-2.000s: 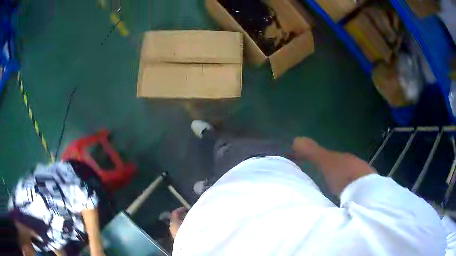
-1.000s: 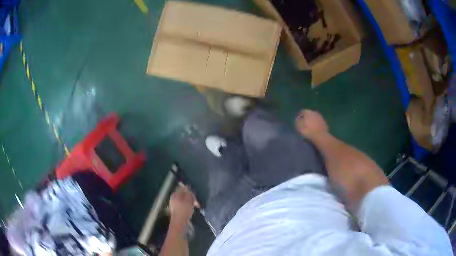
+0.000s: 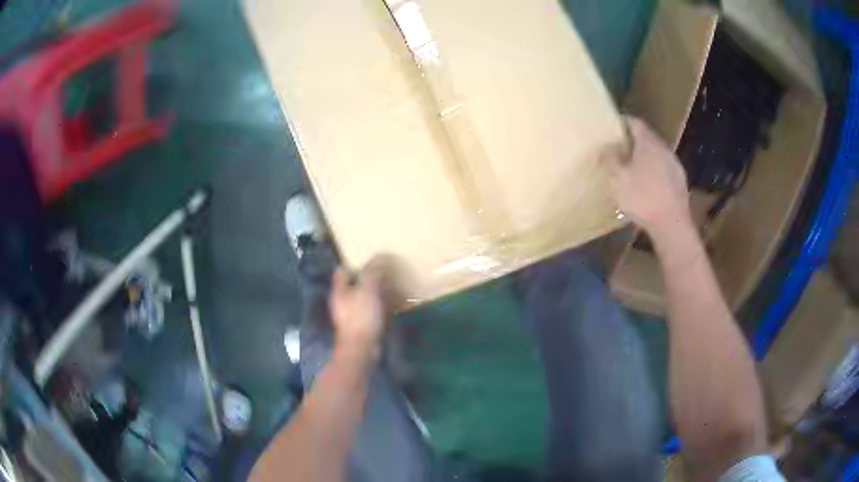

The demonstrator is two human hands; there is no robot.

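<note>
A large brown shipping carton [image 3: 377, 141] with a shiny tape strip along its top fills the upper middle of the head view. My left hand [image 3: 360, 306] grips its near left corner. My right hand [image 3: 650, 179] grips its right edge near the near right corner. Both hands are bare and somewhat blurred. The carton looks tilted; its underside is hidden.
An open carton of dark parts [image 3: 725, 132] stands close at the right, beside a blue rack [image 3: 801, 254]. A red stool [image 3: 56, 104] is at upper left. A pale tube frame [image 3: 113, 282] stands at lower left. Green floor shows between.
Both hands were empty of the carton before and now hold it. The carton appears larger and nearer. The stool and tube frame appear higher in the view.
</note>
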